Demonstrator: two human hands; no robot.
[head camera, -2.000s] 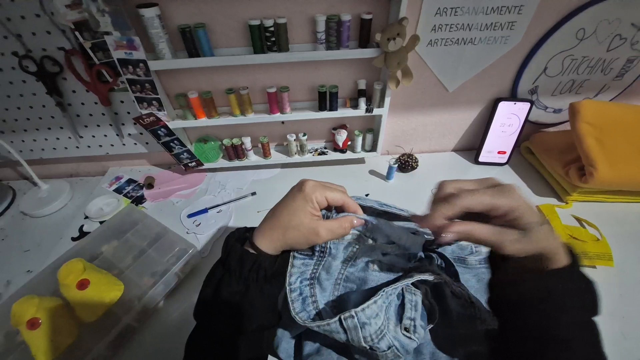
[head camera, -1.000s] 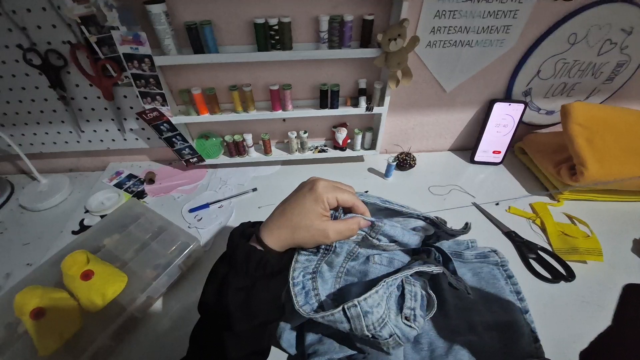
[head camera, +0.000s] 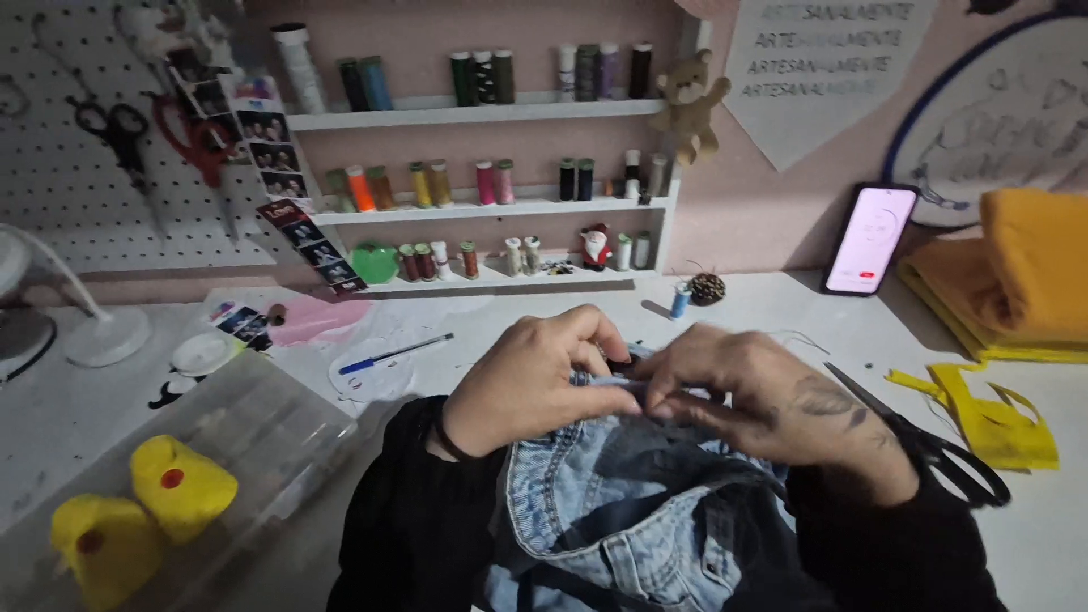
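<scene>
A pair of light blue denim jeans (head camera: 586, 501) lies bunched on the white table in front of me, its waistband towards the camera. My left hand (head camera: 544, 374) pinches the far edge of the denim between thumb and fingers. Close beside it, my right hand (head camera: 722, 391) has its fingertips on the same edge, nearly touching my left thumb. Whether a needle or thread is between the fingertips cannot be told. Black-handled scissors (head camera: 926, 442) lie just right of my right wrist, partly behind the sleeve.
A clear plastic box (head camera: 280, 425) with yellow felt pieces (head camera: 183, 489) stands at left, near a blue pen (head camera: 395, 353). A blue thread spool (head camera: 680, 300) and pine cone (head camera: 707, 289) stand behind my hands. At right are yellow scraps (head camera: 994, 416), folded felt (head camera: 1020, 280) and a phone (head camera: 871, 240).
My right hand, out at the right edge one second ago, is back at the denim beside my left hand. The scissors, not visible two seconds ago, now show beside my right wrist.
</scene>
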